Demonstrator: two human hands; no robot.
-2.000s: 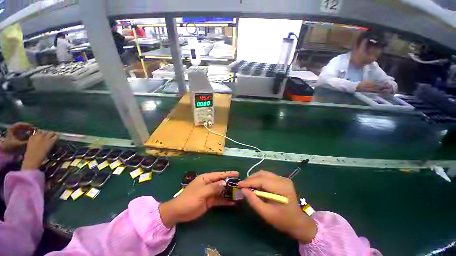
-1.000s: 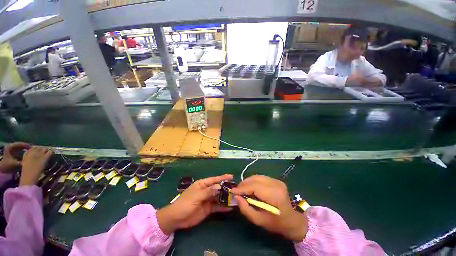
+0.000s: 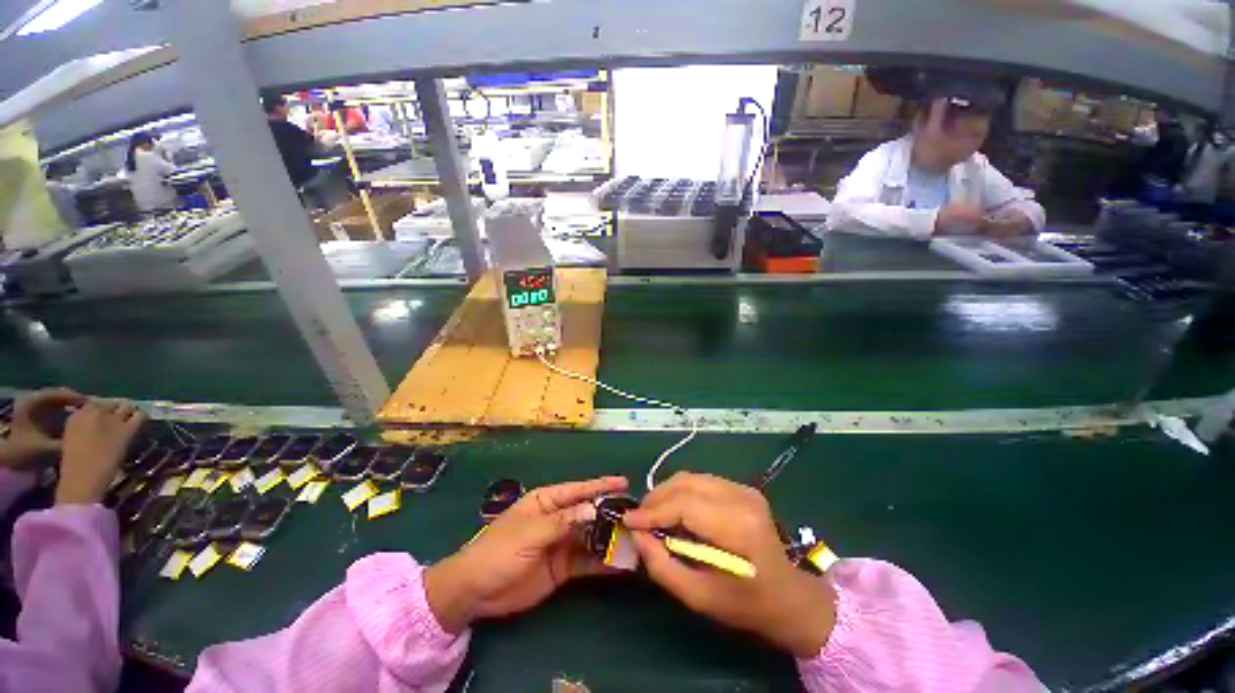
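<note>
My left hand (image 3: 522,555) holds a black smartwatch unit (image 3: 608,520) by its edge above the green bench. A silver-white battery (image 3: 622,548) with a yellow edge hangs at its lower side. My right hand (image 3: 725,548) holds a yellow-handled probe (image 3: 710,554) like a pen, and its fingertips are at the watch unit. The probe's tip is hidden by my fingers or too small to tell. A white cable (image 3: 637,393) runs from the power supply (image 3: 531,301) to behind my right hand. Another watch unit (image 3: 503,497) lies just behind my left hand.
Rows of watch units with batteries (image 3: 257,467) lie at the left, near another person's hands (image 3: 92,440). The power supply stands on a wooden board (image 3: 461,366). A black pen-like tool (image 3: 788,454) lies behind my right hand. A person in white (image 3: 935,190) sits across the bench.
The view has shifted a little since the earliest frame. The watch unit and battery are tilted slightly differently between my hands. Both hands keep their hold.
</note>
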